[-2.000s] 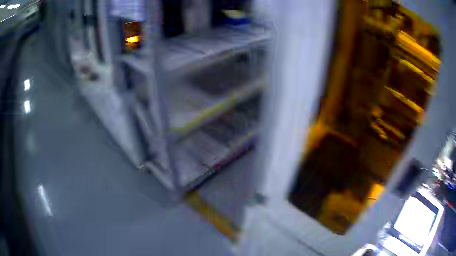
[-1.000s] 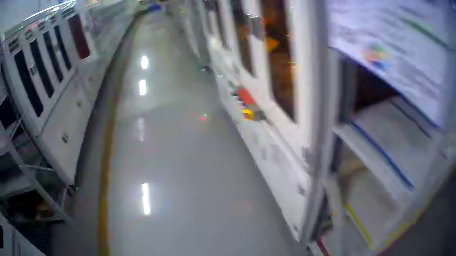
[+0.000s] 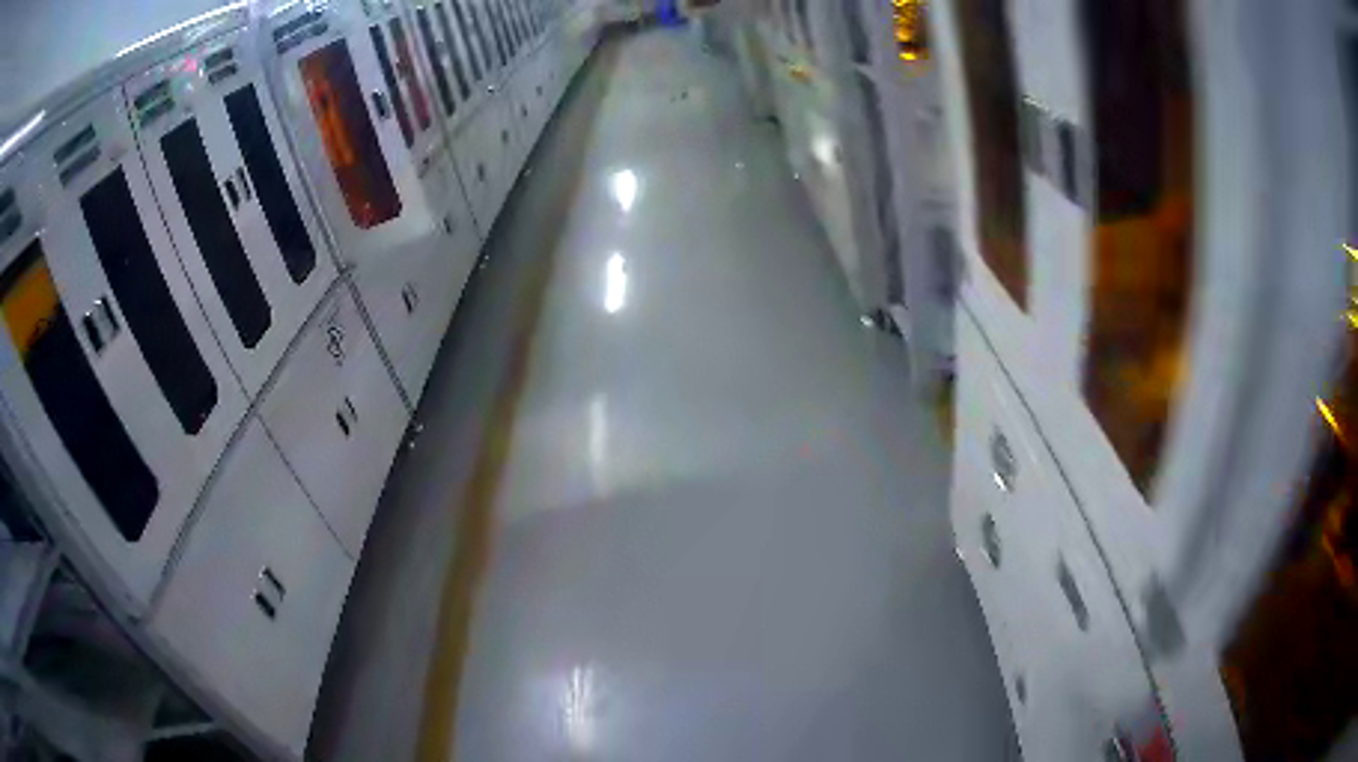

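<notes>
Neither my left hand nor my right hand is in the picture. Nearest on the right stands a white machine with a machine door (image 3: 1144,194) that has an amber-brown window and a dark recessed handle. Its lower white panels (image 3: 1028,521) carry small round and oval fittings. Another amber window shows at the far right edge, cut off by the rim. The right side is blurred.
A grey glossy floor (image 3: 700,566) runs down the aisle between the machine rows. A yellow line (image 3: 484,491) lies along its left side. White cabinets (image 3: 283,491) with dark windows line the left. Part of a metal frame (image 3: 90,655) shows at lower left.
The view has moved forward along the aisle. The rack and the printed sheet on the right are out of view, and an amber-windowed machine stands there. More of the left cabinets shows.
</notes>
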